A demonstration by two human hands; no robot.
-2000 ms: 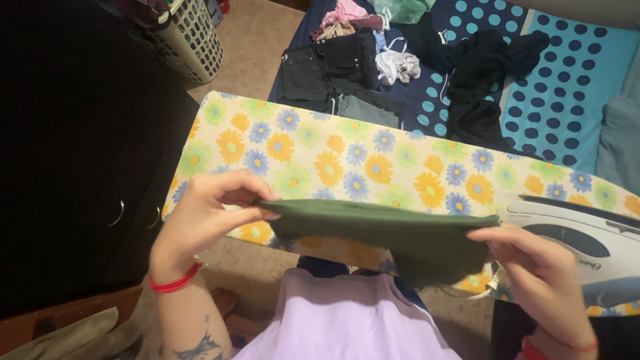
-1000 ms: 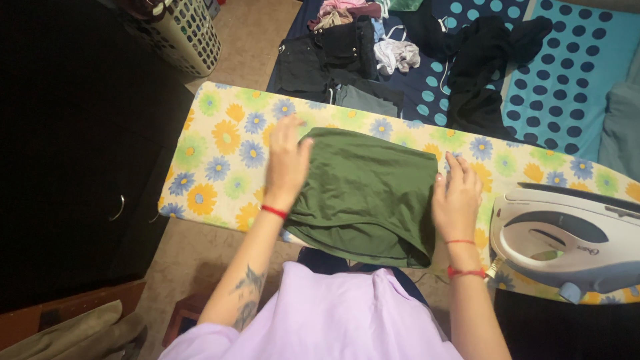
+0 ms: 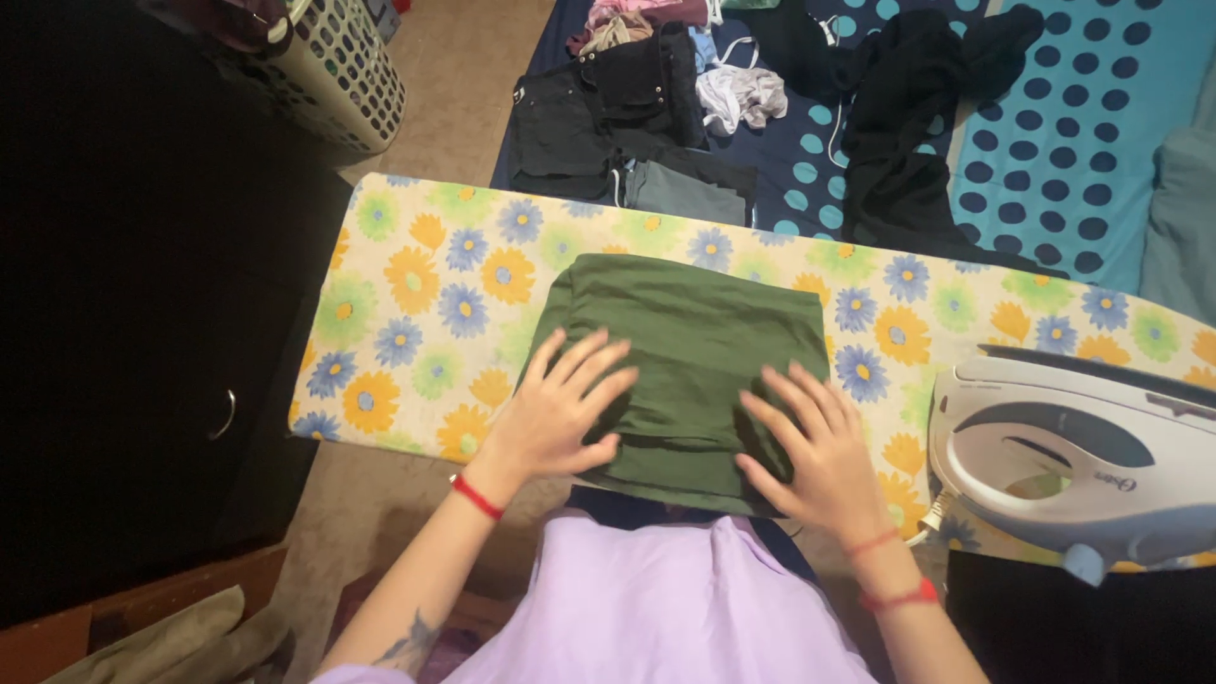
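Observation:
A dark green cloth garment (image 3: 693, 323) lies flat on the flower-patterned ironing board (image 3: 408, 351), its lower edge hanging near my lap. My left hand (image 3: 560, 408) rests on or just over the garment's lower left part, fingers spread. Over its lower right part is my right hand (image 3: 817, 446), also with fingers apart and slightly blurred. Neither hand grips the cloth. To the right of my right hand, a white and grey Oster clothes iron (image 3: 1073, 456) lies on the board, its cord leaving at the near left end.
Beyond the board, a bed with a dotted cover (image 3: 1040, 142) holds folded black denim clothes (image 3: 608, 104), a grey folded cloth (image 3: 684, 190) and a black garment (image 3: 898, 133). A beige laundry basket (image 3: 351, 76) stands at the upper left. Dark furniture (image 3: 142, 332) borders the board's left end.
Two seconds ago both hands held the green garment up by its edge. It was laid on the board and let go, and since the previous frame my hands have moved nearer my body, over its lower part.

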